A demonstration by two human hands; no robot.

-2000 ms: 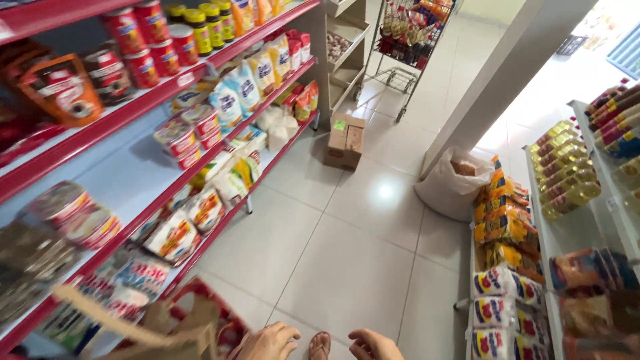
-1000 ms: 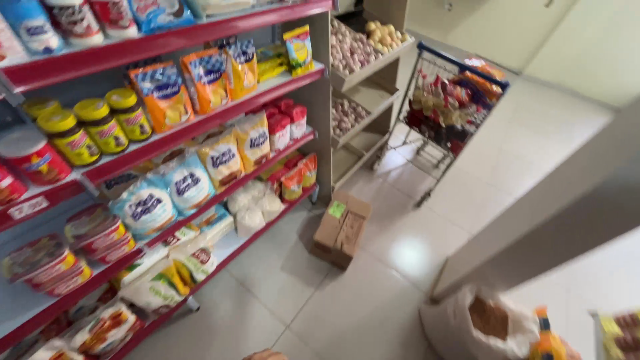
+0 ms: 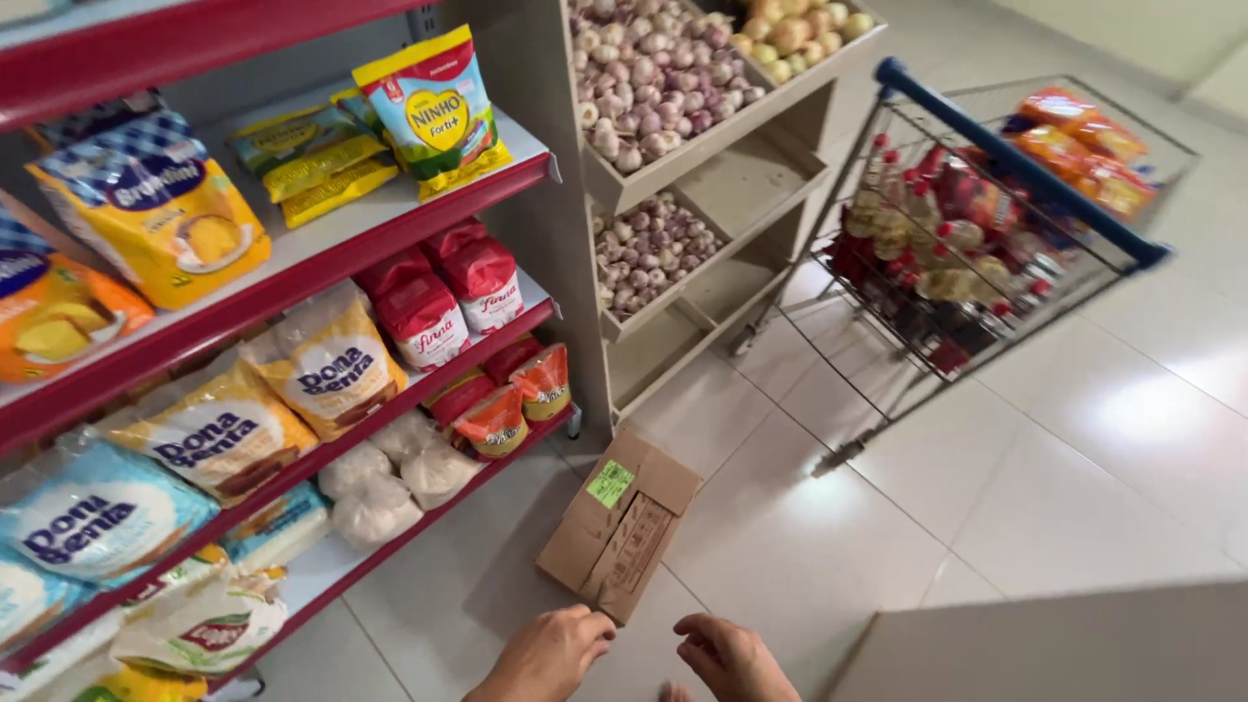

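Observation:
My left hand (image 3: 558,651) is at the bottom centre, fingers curled, its fingertips by the near end of a cardboard box (image 3: 624,522) on the floor; whether they touch it I cannot tell. My right hand (image 3: 729,655) is held just right of it, fingers bent and apart, with nothing in it. The box has closed flaps and a green label. Left of it stands a red-edged shelf (image 3: 409,385) with Dona Benta flour bags (image 3: 336,366), red-and-white packets (image 3: 419,317) and tied clear bags of white contents (image 3: 375,497).
A wooden rack (image 3: 702,185) holds garlic (image 3: 648,83) and onions (image 3: 795,34) behind the box. A shopping cart (image 3: 1014,166) with bottles and orange packs stands at the right. A grey pillar (image 3: 1053,648) fills the lower right corner.
The view has moved forward to the box, rack and cart. Both hands are in view again, now near the box; one second ago only a bit of a hand showed at the bottom edge.

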